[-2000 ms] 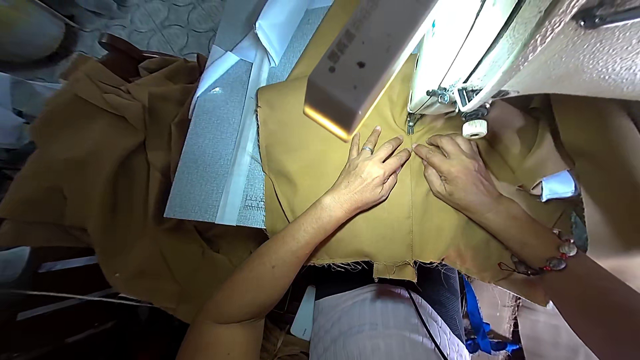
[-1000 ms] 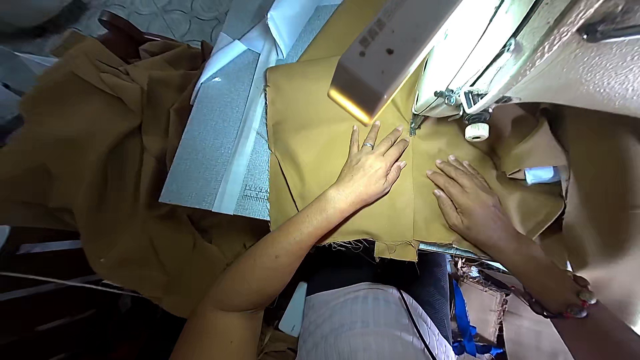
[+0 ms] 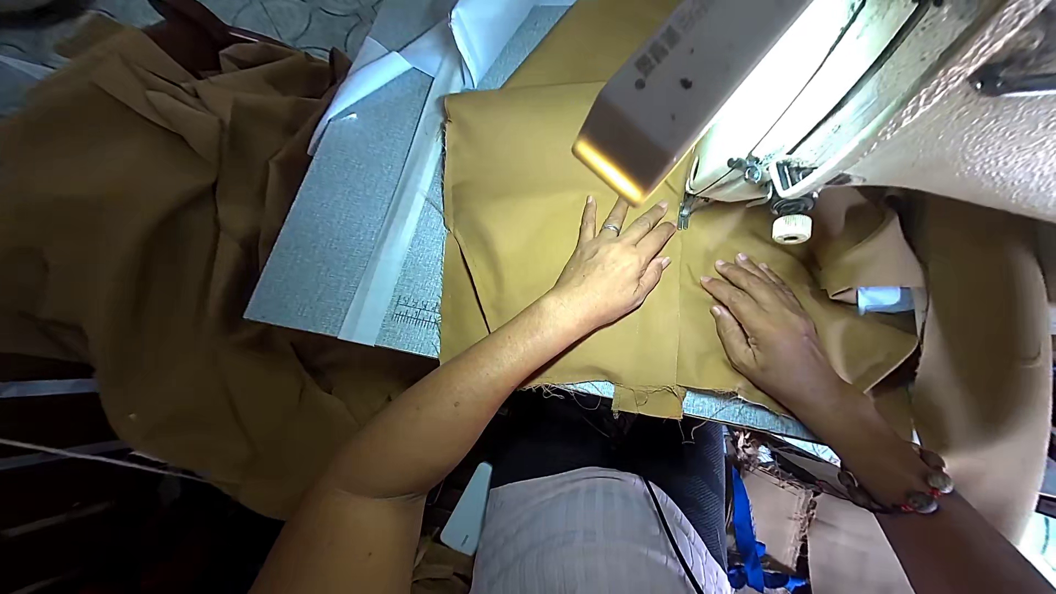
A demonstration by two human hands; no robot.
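Tan fabric [image 3: 528,181] with a seam running toward me lies under the sewing machine's presser foot [image 3: 684,213]. On its left part my left hand [image 3: 615,264] rests flat, fingers spread, a ring on one finger, its fingertips just left of the foot. My right hand [image 3: 763,322] lies palm down on the cloth right of the seam, fingers somewhat apart, with a bead bracelet [image 3: 920,495] at the wrist. The machine head [image 3: 792,99] stands above, with a white knob [image 3: 792,229] at its lower end. A lit lamp [image 3: 660,91] hangs over the cloth beyond my left fingers.
A grey table surface [image 3: 330,214] with a printed scale shows at the left. Bunched brown fabric [image 3: 157,247] hangs beside it. More brown fabric [image 3: 982,346] drapes at the right. White material [image 3: 491,37] lies at the back; a blue ribbon [image 3: 745,528] hangs below the table's front edge.
Two seconds ago both hands were close together at the presser foot, fingers on the seam. My right hand has moved right and toward me, and its fingers have spread. My left hand's fingers have spread too.
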